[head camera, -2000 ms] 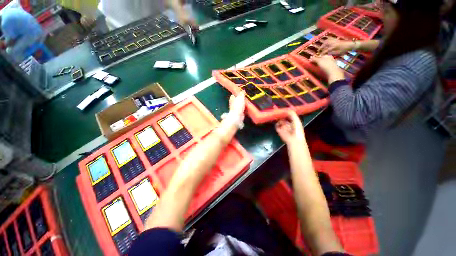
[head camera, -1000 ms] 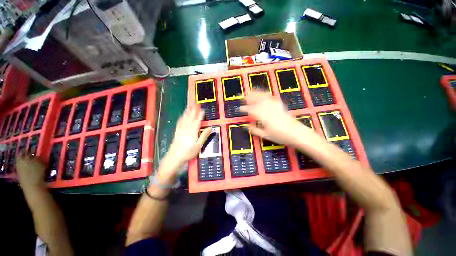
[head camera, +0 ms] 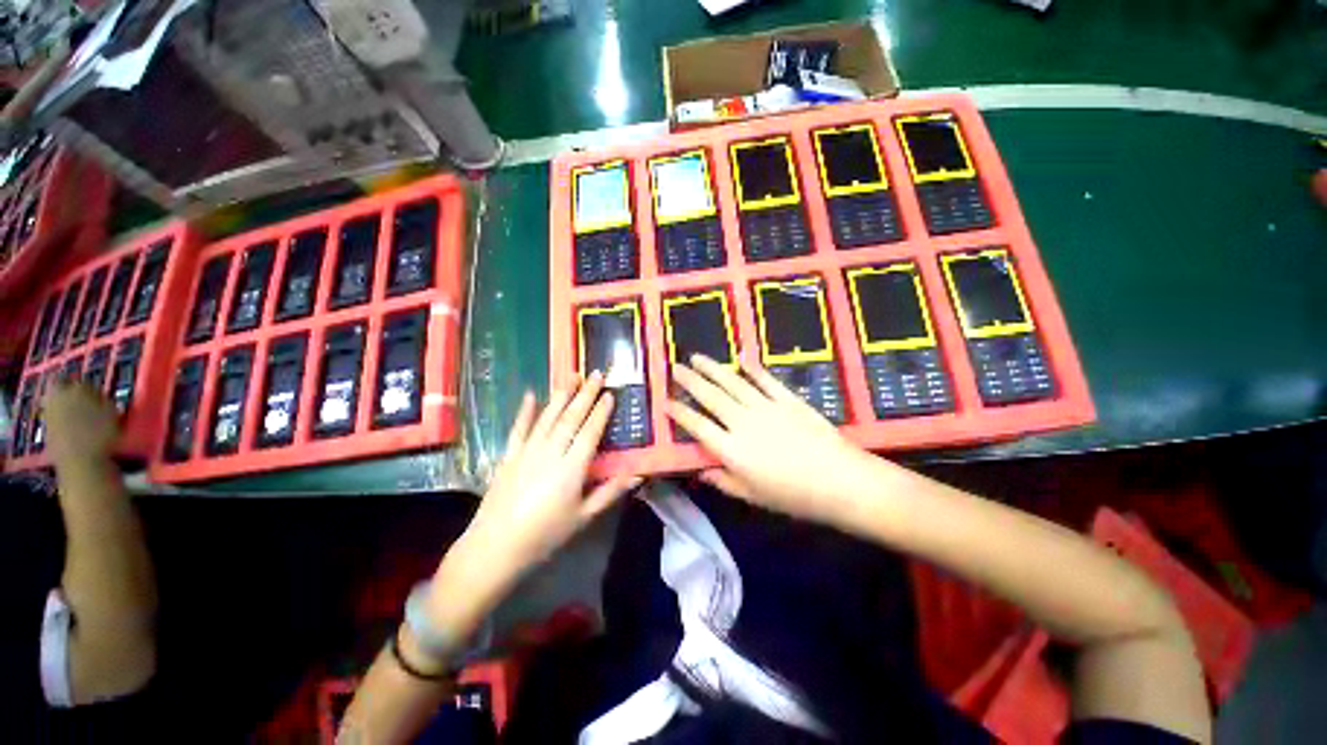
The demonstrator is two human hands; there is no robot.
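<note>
A red foam tray (head camera: 1070, 381) in front of me holds two rows of black keypad phones with yellow-bordered screens, face up. The two phones at the back left, one at the far left (head camera: 601, 200) and one beside it (head camera: 683, 189), have lit screens. The other back-row screens are dark. My left hand (head camera: 546, 463) has its fingers on the lower keypad of the front-left phone (head camera: 611, 349). My right hand (head camera: 764, 437) lies with spread fingers over the keypad of the second front phone (head camera: 703, 329), partly hiding it. Neither hand grasps a phone.
A brown carton (head camera: 699, 73) with batteries stands behind the tray. Red trays of black phone backs (head camera: 451, 328) lie at left, with another person's hand (head camera: 80, 422) over one. A grey metal equipment box (head camera: 313, 109) stands behind them. More red trays (head camera: 1150, 582) sit below the bench edge at right.
Both hands have moved toward the tray's front edge, onto the front-left phones. The two back-left screens have turned from dark to lit. The view has shifted, so the tray sits higher.
</note>
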